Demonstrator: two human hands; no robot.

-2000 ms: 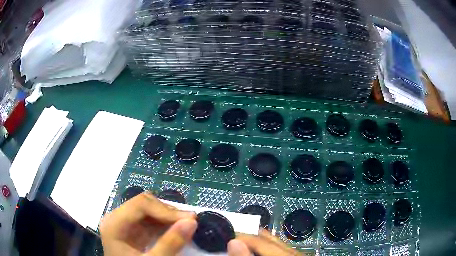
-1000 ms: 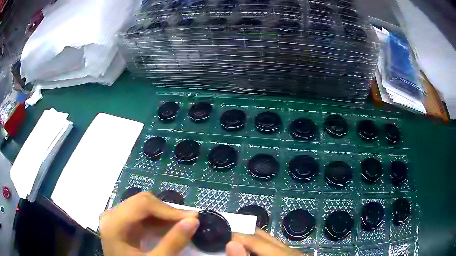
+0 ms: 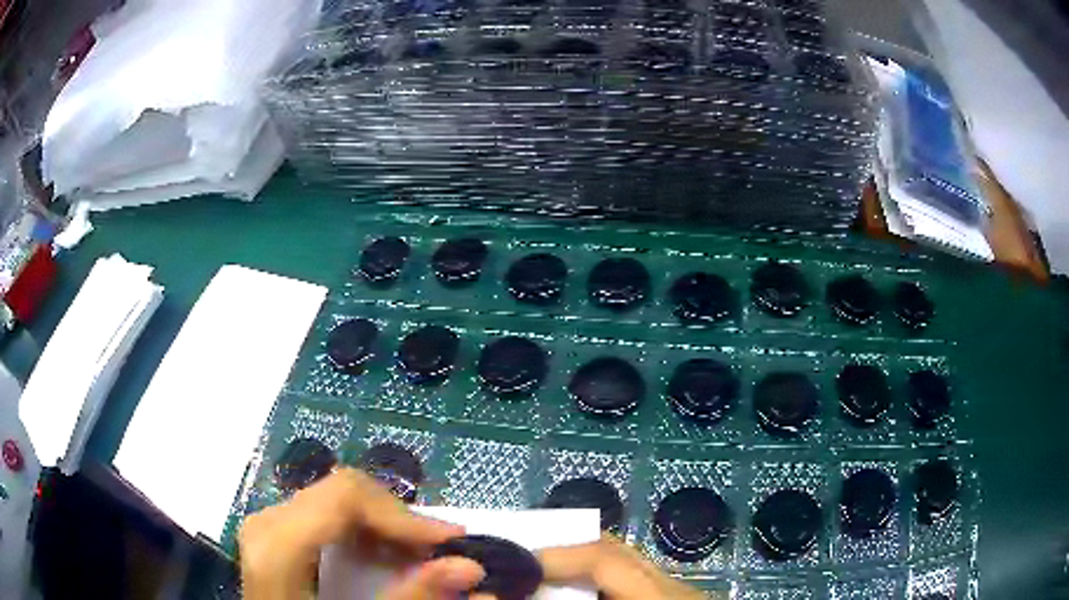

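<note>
My left hand (image 3: 340, 533) holds a round black part (image 3: 498, 567) between thumb and fingers at the bottom centre, over a white sheet (image 3: 551, 527). My right hand (image 3: 627, 572), cut off by the bottom edge, holds the sheet's right side. The sheet lies behind and under the disc; their contact is hidden. The clear blister tray (image 3: 821, 336) lies flat beyond my hands, with rows of black discs in square pockets. One pocket just beyond the held sheet is empty. The tray's near part is partly hidden by my hands and cut off.
A large white sheet (image 3: 223, 399) and a stack of white sheets (image 3: 88, 358) lie left of the tray. Stacked clear trays (image 3: 574, 129) stand behind. A translucent white pile (image 3: 176, 106) and red box (image 3: 29, 285) are back left. Papers with a blue-covered pack (image 3: 932, 147) are back right.
The held disc has tilted and shows a narrower face. It has moved slightly lower with my left fingers. More of the white sheet shows around it. The view has shifted slightly.
</note>
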